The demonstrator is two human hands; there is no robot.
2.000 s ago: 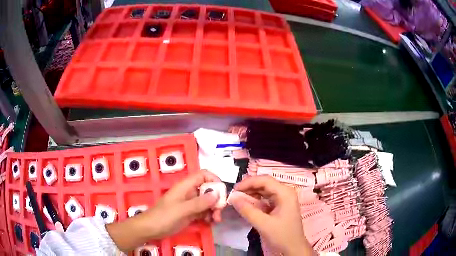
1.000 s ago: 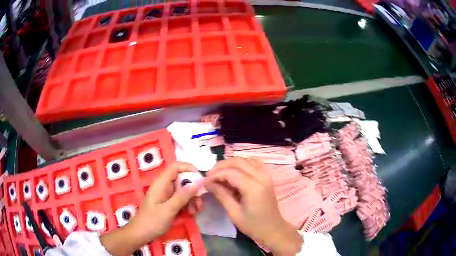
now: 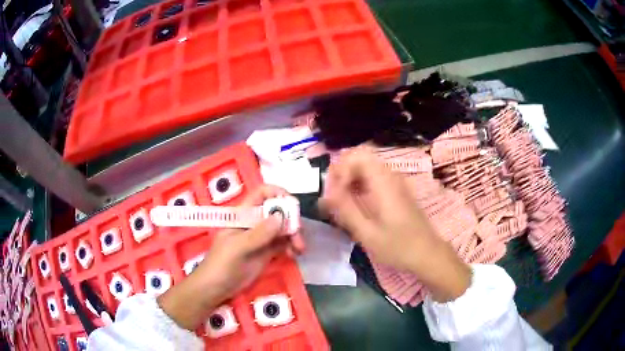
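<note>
My left hand [image 3: 250, 243] grips a white-pink watch body [image 3: 281, 213] with its round dark sensor facing up. One slotted pink strap [image 3: 205, 216] extends from the body to the left, over the red compartment tray [image 3: 277, 277]. My right hand [image 3: 366, 199] is blurred, to the right of the watch and apart from it, over the edge of the pink strap pile [image 3: 449, 212]. Whether its fingers hold anything cannot be seen. More watch bodies [image 3: 273, 310] lie sensor side up in the near tray's pockets.
A second red tray [image 3: 240, 65] lies behind, with a few dark pieces. A black strap heap [image 3: 363, 116] is behind the pink pile. White sheets [image 3: 291, 171] with a blue line lie between tray and straps. A grey post [image 3: 44, 154] stands at the left.
A pink strap now shows extending left from the watch body in my left hand. My right hand has moved away from the watch to the right. The camera view has shifted.
</note>
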